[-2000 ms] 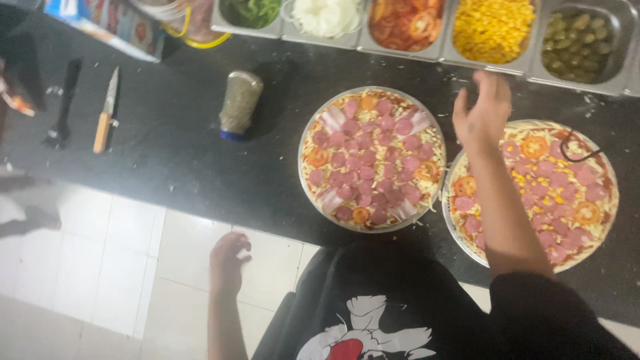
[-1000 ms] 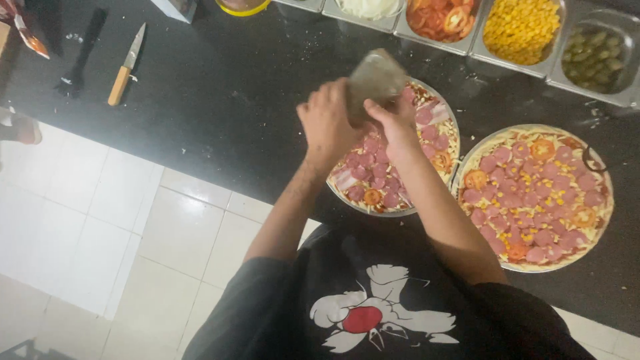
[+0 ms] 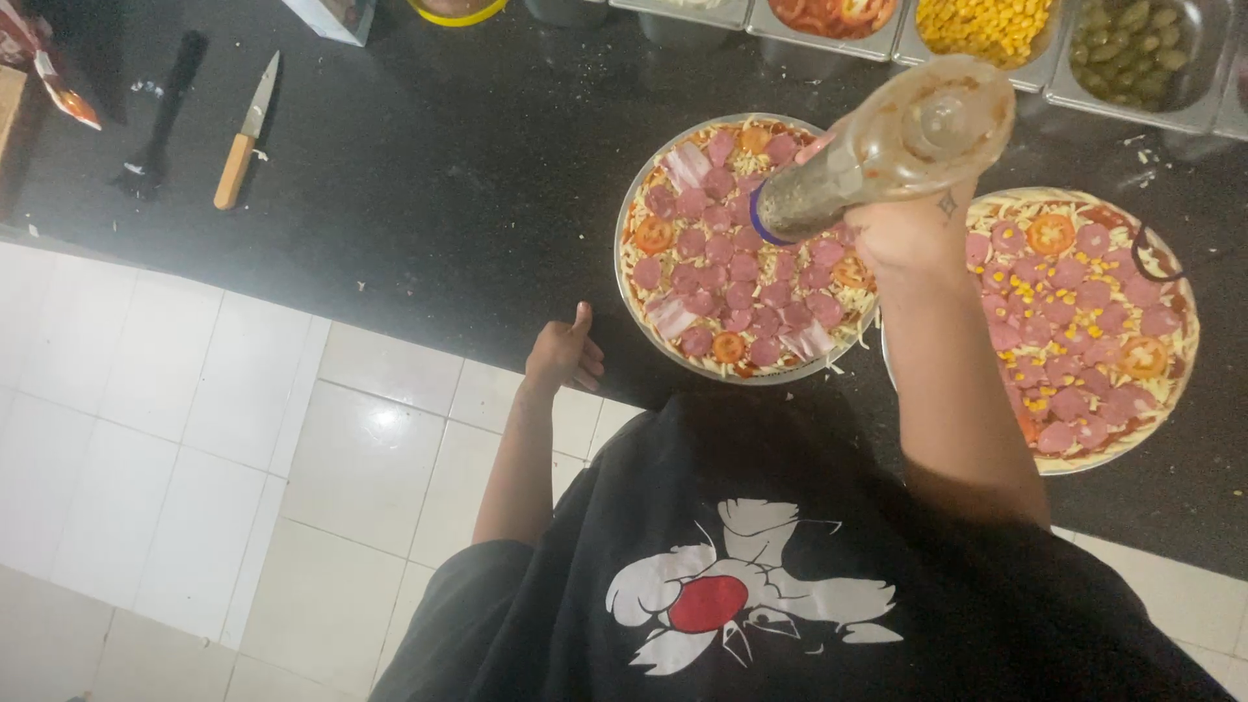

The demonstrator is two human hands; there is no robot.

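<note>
My right hand (image 3: 902, 229) grips a clear plastic shaker bottle (image 3: 877, 146) of dried herbs, tilted with its blue-rimmed end down over the left pizza (image 3: 717, 278). That pizza carries sliced sausage, tomato slices, shredded cheese and bacon-like strips on a round metal pan. Beside it on the right, partly behind my right forearm, lies a second pizza (image 3: 1111, 302) with sausage, tomato and corn. Near the counter's front edge, left of the left pizza, my left hand (image 3: 565, 353) is empty with its fingers apart.
Along the back stand metal trays of tomato (image 3: 829, 15), corn (image 3: 985, 29) and green olives or pickles (image 3: 1126, 54). A wooden-handled knife (image 3: 239, 161) and a dark utensil (image 3: 166, 117) lie left on the black counter (image 3: 439, 195). A thin dark loop (image 3: 1146, 258) crosses the right pizza.
The bottle stood on the counter two seconds ago; one second ago both hands were at it over the left pizza. My left hand has since let go and moved down left, while my right hand keeps the bottle.
</note>
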